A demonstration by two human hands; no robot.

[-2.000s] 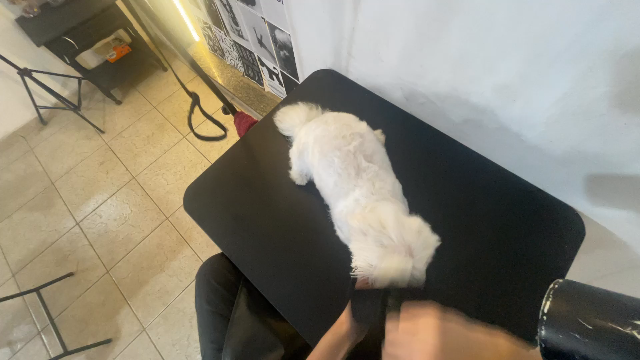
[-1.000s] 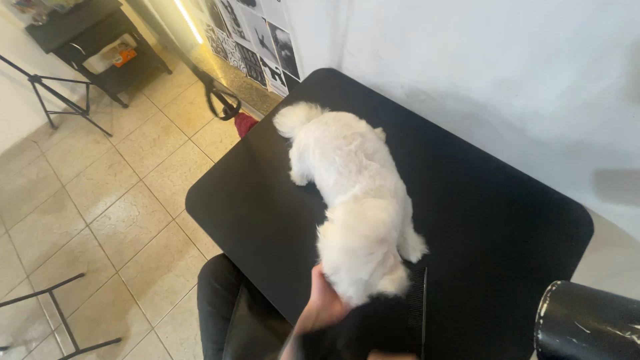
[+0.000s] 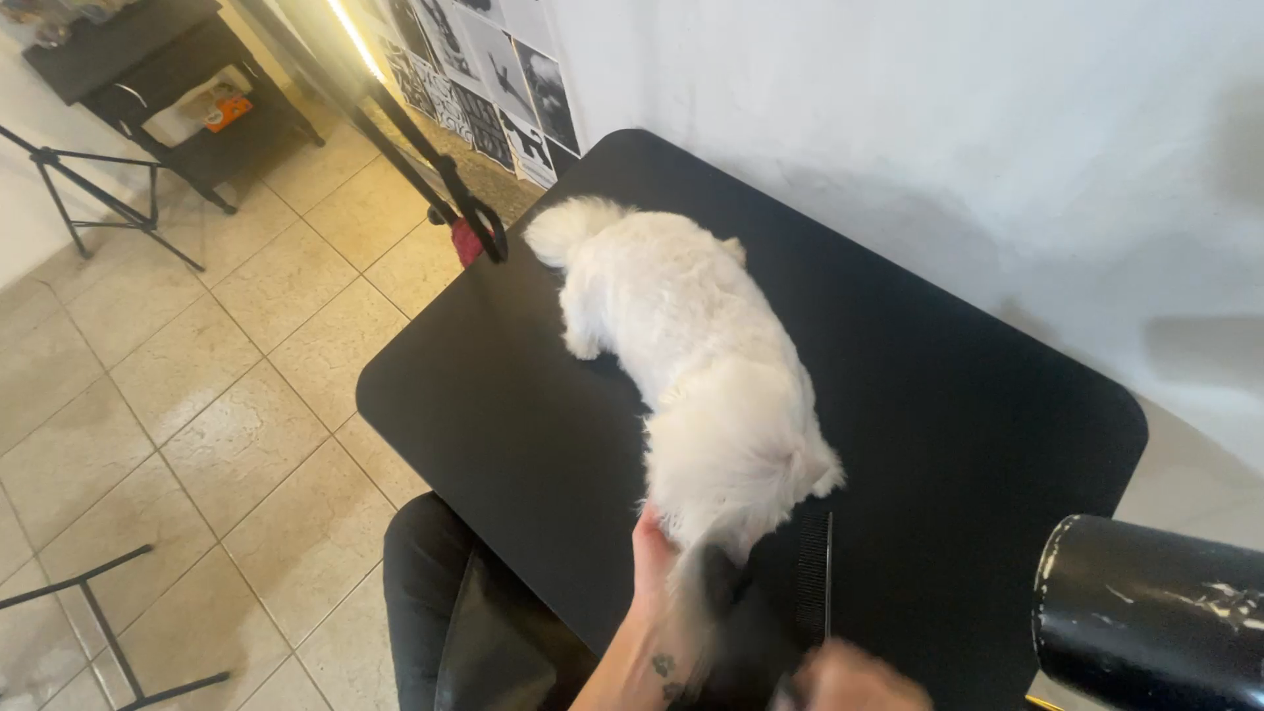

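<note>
A small white dog point(image 3: 691, 326) stands on a black grooming table point(image 3: 948, 395), its tail toward the far corner and its head toward me. My left hand point(image 3: 654, 563) cups the near side of its head, partly hidden by fur. My right hand point(image 3: 854, 676) is blurred at the bottom edge, fingers closed around something whose kind I cannot tell. A dark blurred shape lies between that hand and the dog's face. A metal comb point(image 3: 828, 573) shows upright in the picture just above my right hand; whether it is held or lying cannot be told.
A scuffed black cylinder point(image 3: 1145, 612) juts in at the lower right. A white wall point(image 3: 889, 118) runs behind the table. A black strap loop point(image 3: 484, 227) hangs by the far left edge. Metal stand legs point(image 3: 94, 612) and a dark shelf unit point(image 3: 148, 79) are on the left.
The dog's head has turned downward toward me since a second ago. My right hand has come further into view at the bottom. Two seconds ago both hands were near the head.
</note>
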